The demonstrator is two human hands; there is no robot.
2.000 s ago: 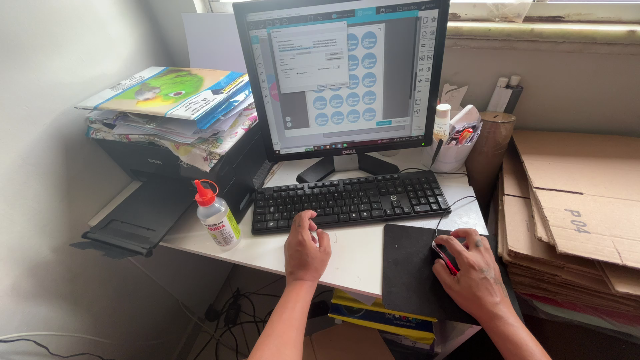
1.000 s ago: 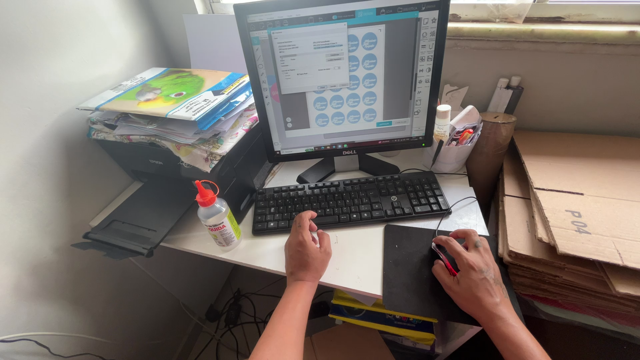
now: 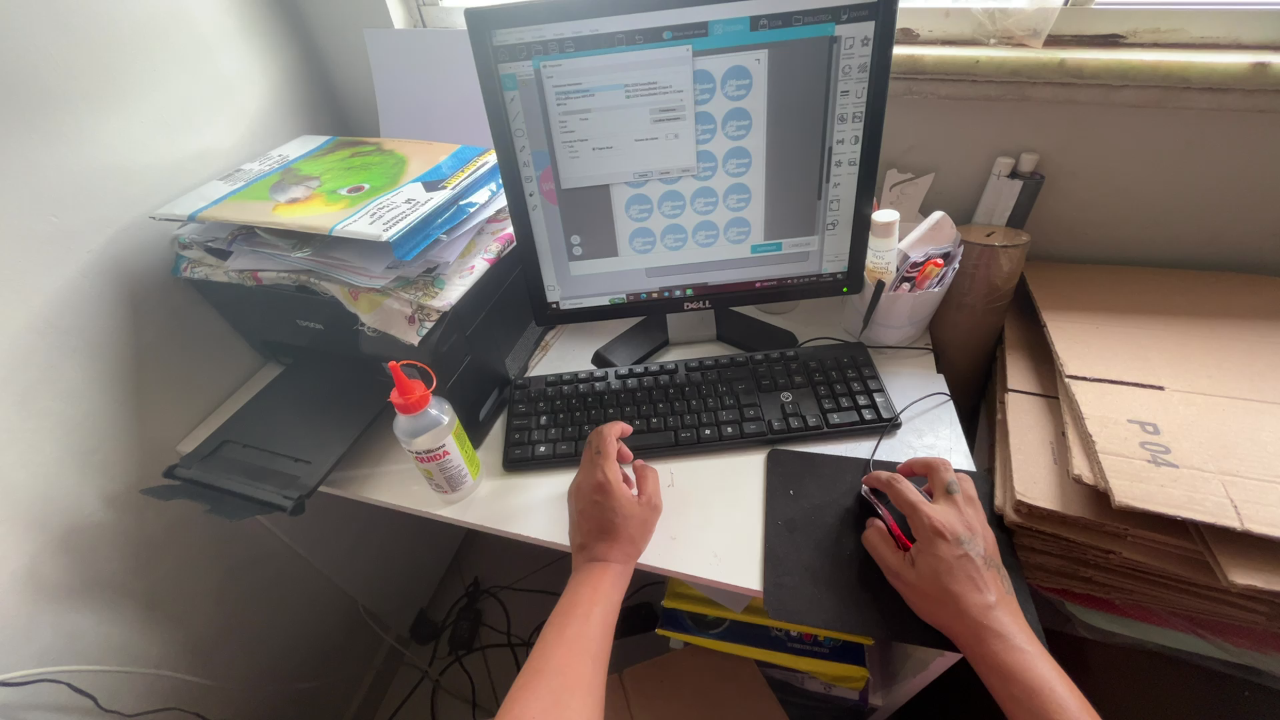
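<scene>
My left hand (image 3: 612, 500) rests at the front edge of a black keyboard (image 3: 700, 402), fingers curled, with nothing in it that I can see. Under my right hand (image 3: 945, 545) is a black and red computer mouse (image 3: 887, 515), gripped on a black mouse pad (image 3: 815, 540). Behind the keyboard stands a Dell monitor (image 3: 697, 306). Its screen shows a dialog box (image 3: 620, 120) over a sheet of round blue designs (image 3: 705, 200). A bottle with a red nozzle cap (image 3: 437, 445) stands upright left of the keyboard.
At the left, a black Epson printer (image 3: 270, 320) carries a pile of papers and packets (image 3: 340, 190); its tray (image 3: 290, 430) juts forward. A white cup of pens (image 3: 905, 310) and a brown cylinder (image 3: 980, 300) stand right of the monitor. Flattened cardboard (image 3: 1180, 400) is stacked at the right. Cables (image 3: 470, 620) tangle below.
Both hands stay in about the same places. On the screen, the content of the dialog box has changed since the earliest frame.
</scene>
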